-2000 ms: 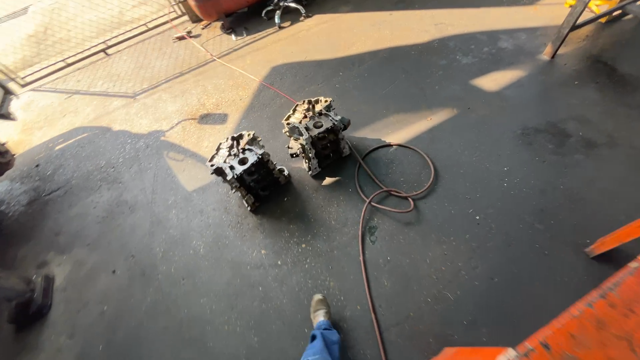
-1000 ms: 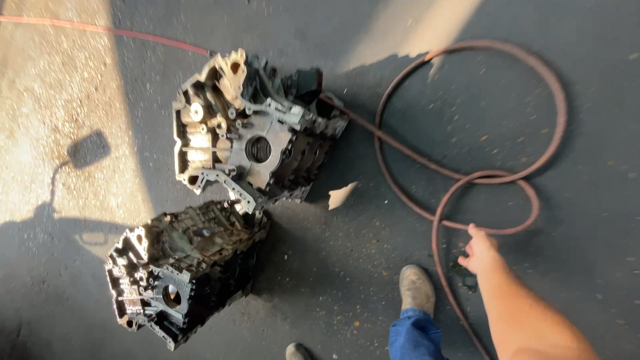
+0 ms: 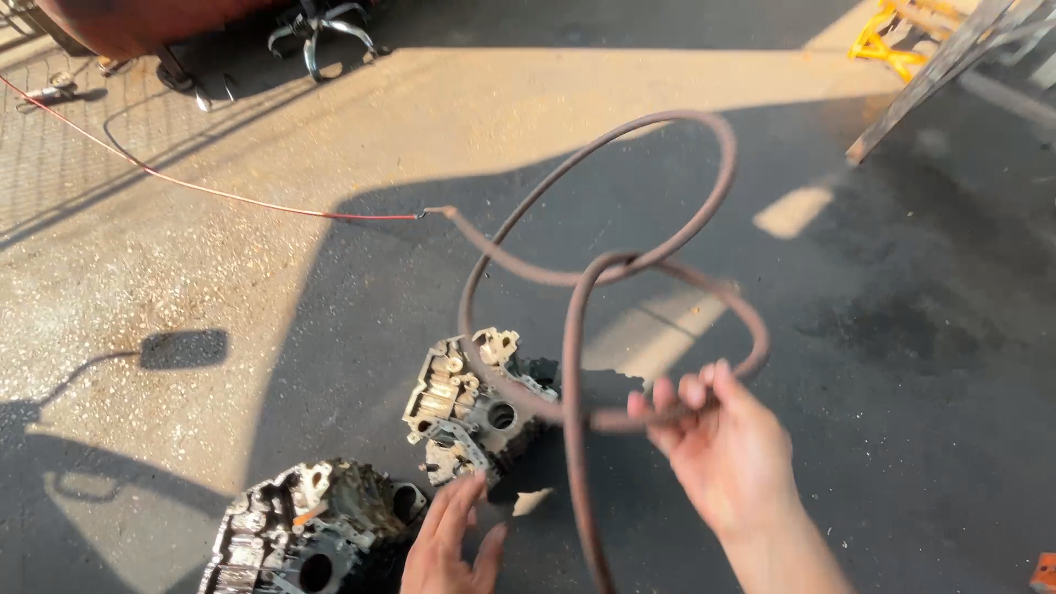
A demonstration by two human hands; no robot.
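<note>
A looped brown rubber hose [image 3: 576, 330] hangs raised over the floor, its coils crossing one another. My right hand [image 3: 722, 441] has its fingers curled around the lower loop. My left hand [image 3: 454, 536], its fingers apart, is at the bottom centre and holds nothing; it is left of the hose's hanging length. Beyond its fingertips stands a bare metal engine block [image 3: 474, 404], partly behind the hose. A second, darker engine block [image 3: 305, 528] lies to the left of my left hand, cut off by the lower edge. A thin red hose [image 3: 239, 196] joins the brown one at a fitting.
At the top left are a red tank [image 3: 157, 29] and a chromed wheeled base [image 3: 318, 37]. A small metal tool [image 3: 51, 91] lies by the thin hose's far end. A yellow stand [image 3: 887, 41] and a slanting beam [image 3: 932, 87] stand at the top right.
The brown hose lay on the floor one second ago with my right hand reaching to it; now its loops are lifted in that hand. My left hand has come into view.
</note>
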